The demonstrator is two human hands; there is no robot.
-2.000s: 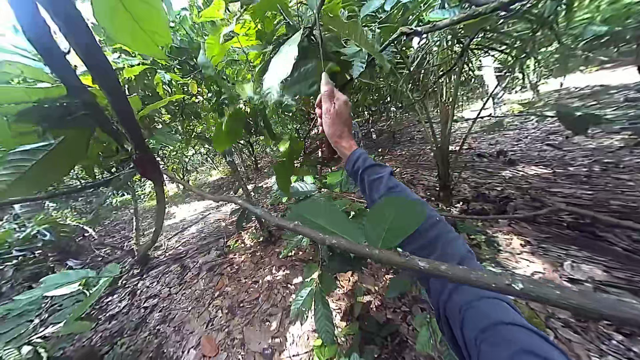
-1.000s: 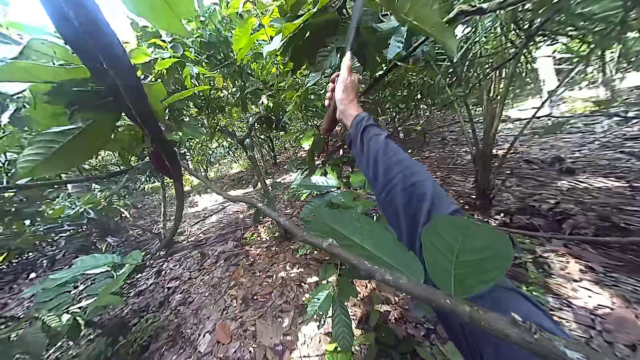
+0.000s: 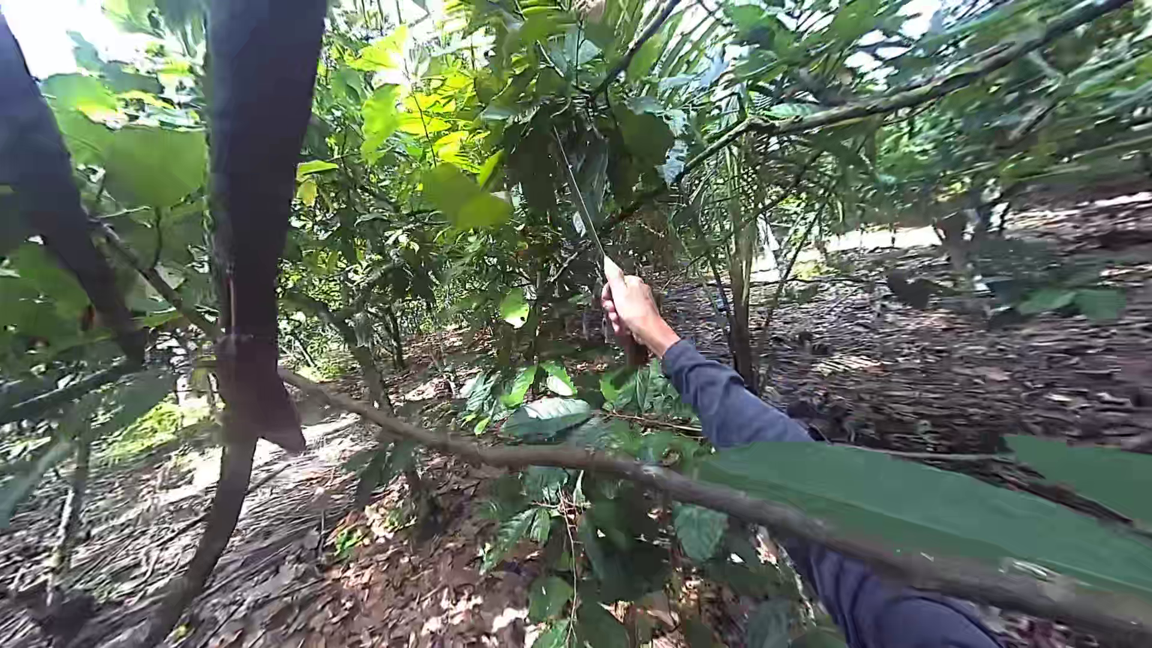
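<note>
My right hand (image 3: 634,310), at the end of an outstretched arm in a dark blue sleeve, is closed around the brown handle of a machete (image 3: 583,205). Its thin blade slants up and to the left from my fist. The blade's far part lies against dark hanging leaves (image 3: 585,162) in the view; whether it touches them cannot be told. A bare, slanting branch (image 3: 576,459) crosses the view in front of my sleeve. My left hand is not in view.
Thick dark limbs (image 3: 261,162) stand close at the left, with a dark reddish, pointed thing (image 3: 261,396) on one. Large green leaves (image 3: 900,495) overlap my forearm. Another branch (image 3: 855,112) runs across the upper right. Leaf litter (image 3: 387,576) covers the ground.
My right hand appears lower in the view than a second ago, and the blade now leans to the left. The view has shifted, with the dark limb at the left looking larger.
</note>
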